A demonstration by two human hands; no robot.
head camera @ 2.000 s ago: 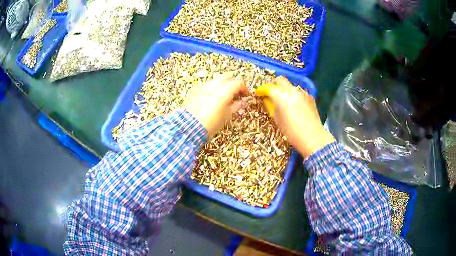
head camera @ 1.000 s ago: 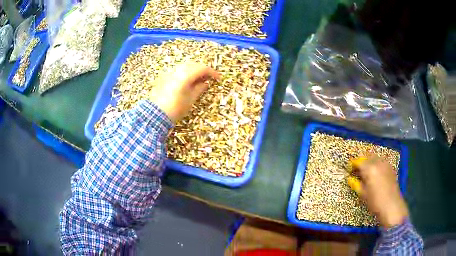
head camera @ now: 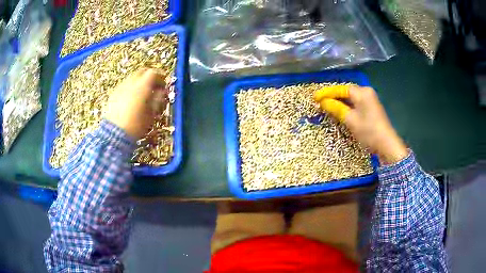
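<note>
My left hand (head camera: pixel 136 101) is over the larger left tray (head camera: pixel 180 101) of coarser metal pieces (head camera: pixel 88 85), its fingers curled down at the heap. Whether it holds a piece cannot be seen. My right hand (head camera: pixel 362 114) is over the upper right part of the near parts tray (head camera: pixel 232 138), with yellow finger cots (head camera: pixel 333 101) on the thumb and a finger. The fingertips are close together over the small metal pieces (head camera: pixel 298 154); nothing can be made out between them. A patch of blue tray bottom shows beside them.
A second tray of metal pieces (head camera: pixel 114 21) adjoins the left one. A clear plastic bag (head camera: pixel 288 45) lies beyond the near tray. Filled poly bags are at far left (head camera: pixel 24 90) and upper right (head camera: pixel 418 26). A red item (head camera: pixel 282 256) shows below the bench edge.
The hands were together over the left tray, then the right moved to the near tray. The view has turned right. The left hand stays over the left tray.
</note>
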